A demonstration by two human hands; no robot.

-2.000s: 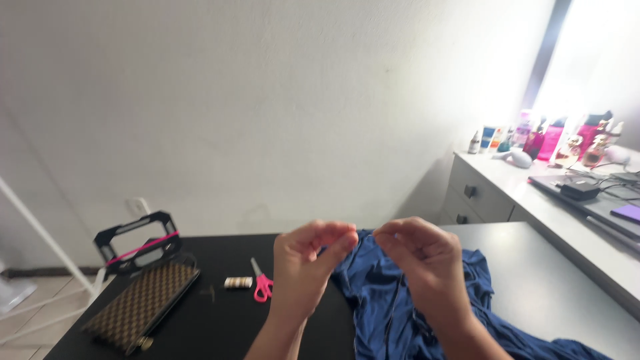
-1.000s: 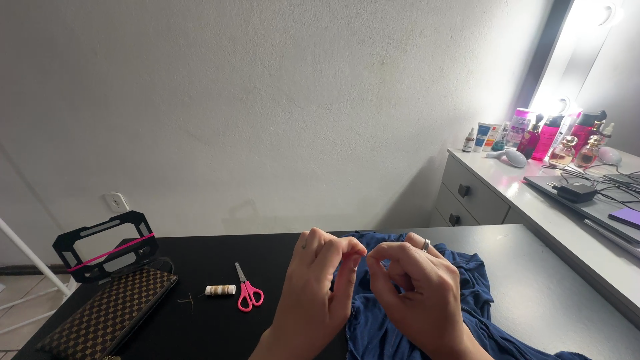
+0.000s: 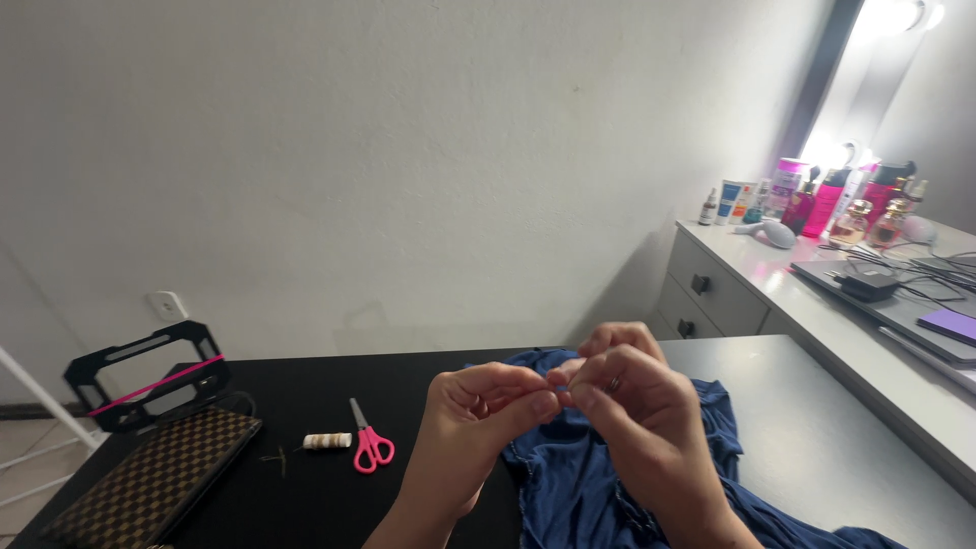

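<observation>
My left hand [image 3: 484,427] and my right hand [image 3: 648,427] meet fingertip to fingertip above a blue garment [image 3: 568,473], which lies crumpled on the dark table. Both pinch at something too small to make out. A ring shows on a finger of my right hand. To the left of my hands lie pink-handled scissors [image 3: 372,448], closed, and beside them a small spool of thread [image 3: 327,441] in white and brown. Some loose bits of thread [image 3: 280,459] are left of the spool.
A checkered pouch [image 3: 152,480] lies at the table's left, by a black frame-like stand [image 3: 149,377] with a pink band. On the right, a white dresser [image 3: 732,267] holds cosmetic bottles [image 3: 820,206], a laptop [image 3: 907,305], cables and a black power adapter [image 3: 869,285]. A wall rises behind the table.
My hands, a little apart two seconds ago, are now together at the fingertips. The fingers of my right hand have shifted over the left fingertips.
</observation>
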